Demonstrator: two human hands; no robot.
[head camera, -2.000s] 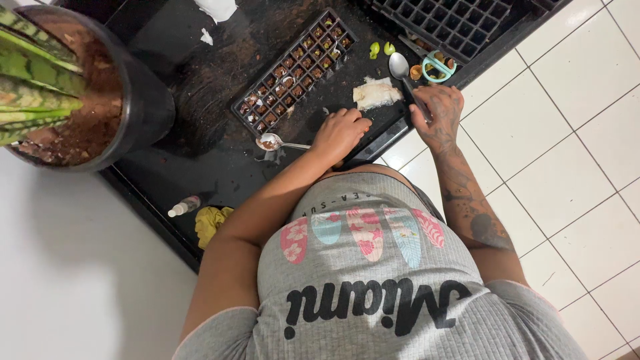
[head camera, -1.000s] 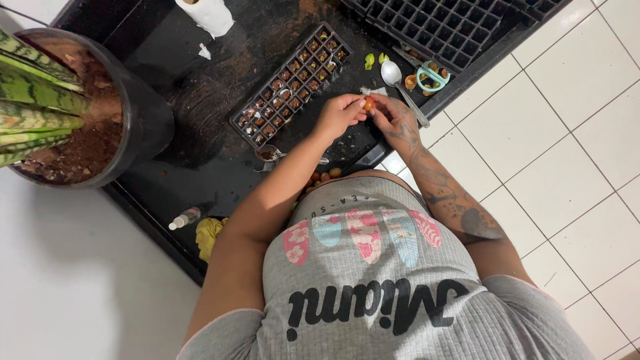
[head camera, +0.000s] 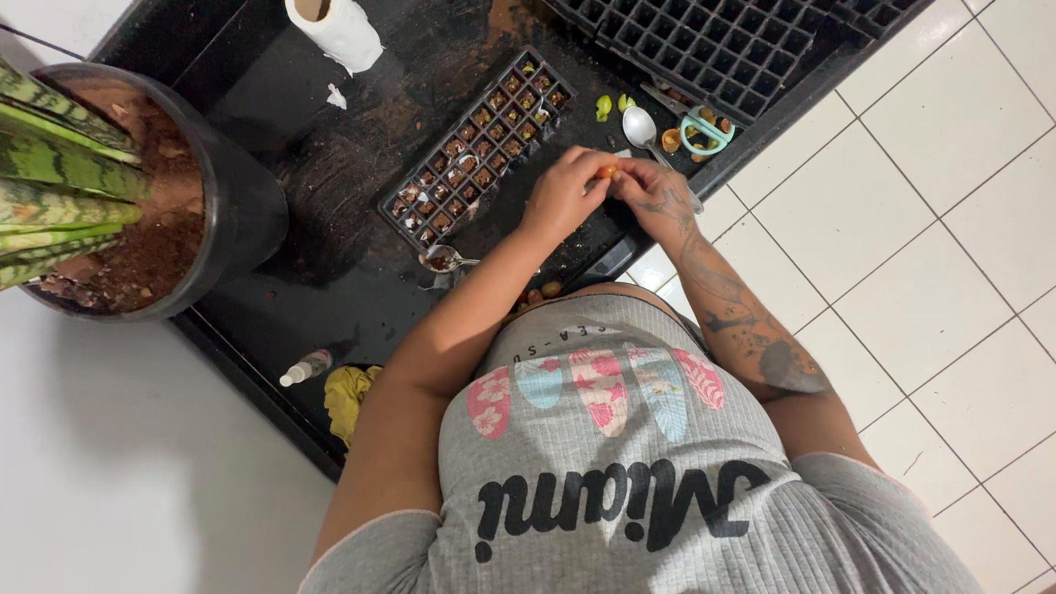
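My left hand (head camera: 569, 191) and my right hand (head camera: 660, 198) meet at the fingertips over the black table tray. Between them they pinch a small orange-red fruit (head camera: 606, 172). A metal spoon (head camera: 640, 128) lies just beyond my right hand, its handle partly hidden by it. Left of my left hand is a black seedling tray (head camera: 470, 157) with dark soil in its cells and small green bits in several. At its near end rests another spoon (head camera: 441, 258) with soil in its bowl. Scissors with mint-green handles (head camera: 706, 134) lie beside orange fruit pieces (head camera: 671, 140).
Black cell trays (head camera: 709, 49) stand at the far right edge. A paper roll (head camera: 342, 33), a potted snake plant (head camera: 74, 173), a small bottle (head camera: 307, 368) and a yellow cloth (head camera: 350, 398) are to the left. Small round fruits (head camera: 550, 289) lie against my body. Green peels (head camera: 604, 107) lie beyond the hands.
Two seconds ago my hands were apart, the left near the seedling tray and the right by the spoon. They have come together around the small fruit, still held there as one second ago.
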